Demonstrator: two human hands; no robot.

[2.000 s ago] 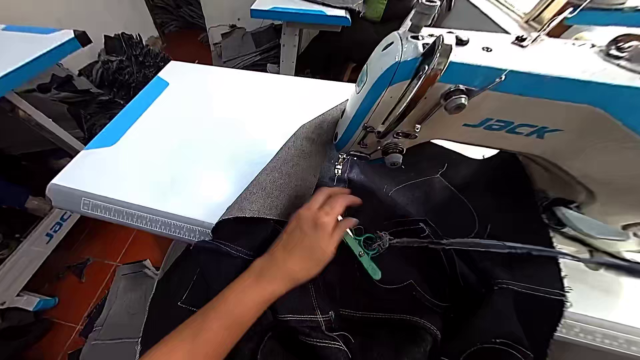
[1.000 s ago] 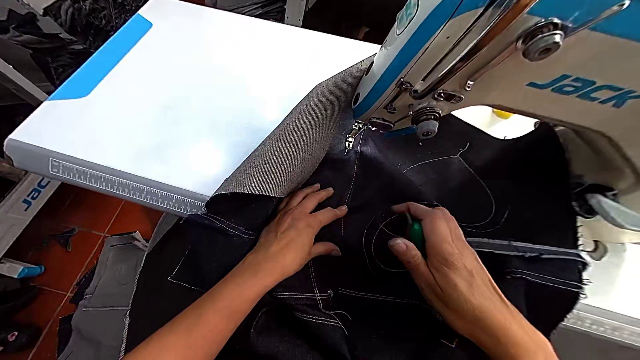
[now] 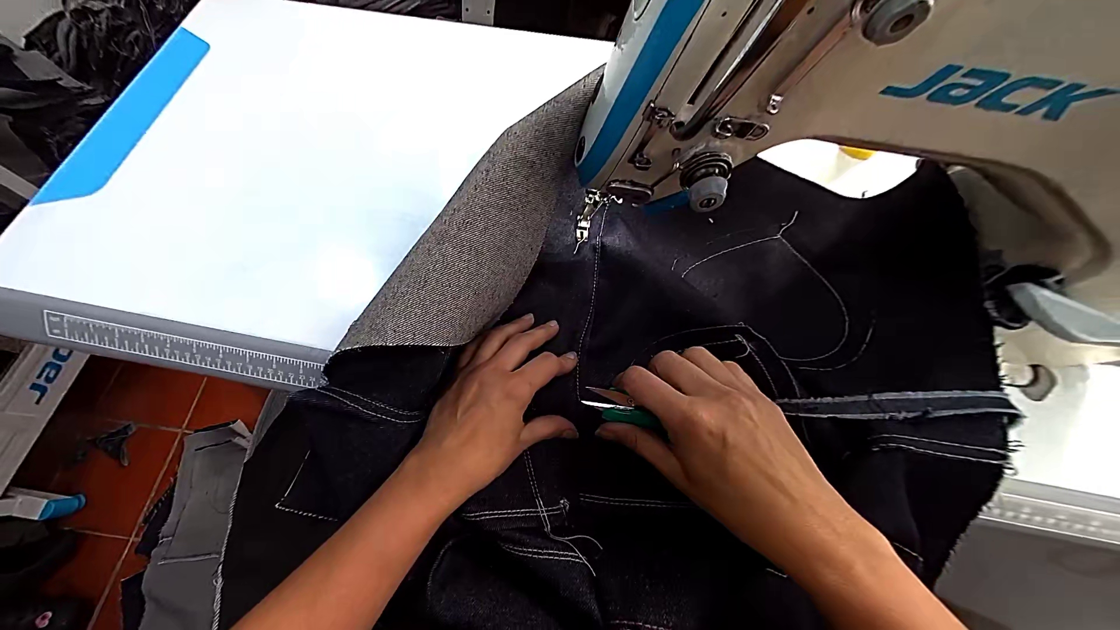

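A piece of dark denim (image 3: 744, 262) with pale stitching lies under the presser foot (image 3: 584, 223) of a Jack sewing machine (image 3: 875, 87). Its grey underside (image 3: 472, 227) is folded up at the left. My left hand (image 3: 499, 394) presses on the denim with fingers spread, left of a line of white stitching. In my right hand (image 3: 709, 420) are green-handled thread snips (image 3: 634, 416); their blades point left, at the lower end of that stitching, between my two hands. The fingers of the right hand hide part of the handle.
The white machine table (image 3: 289, 157) has a blue corner strip and a printed ruler (image 3: 184, 348) along its front edge. Grey cloth (image 3: 188, 525) hangs at lower left above a red tiled floor (image 3: 131, 394). Dark scraps (image 3: 105, 52) are heaped at the upper left.
My left hand has come onto the denim since the one-second-old frame's predecessor. The snips, earlier lying on the cloth, are in my right hand, which has moved left with the blades showing.
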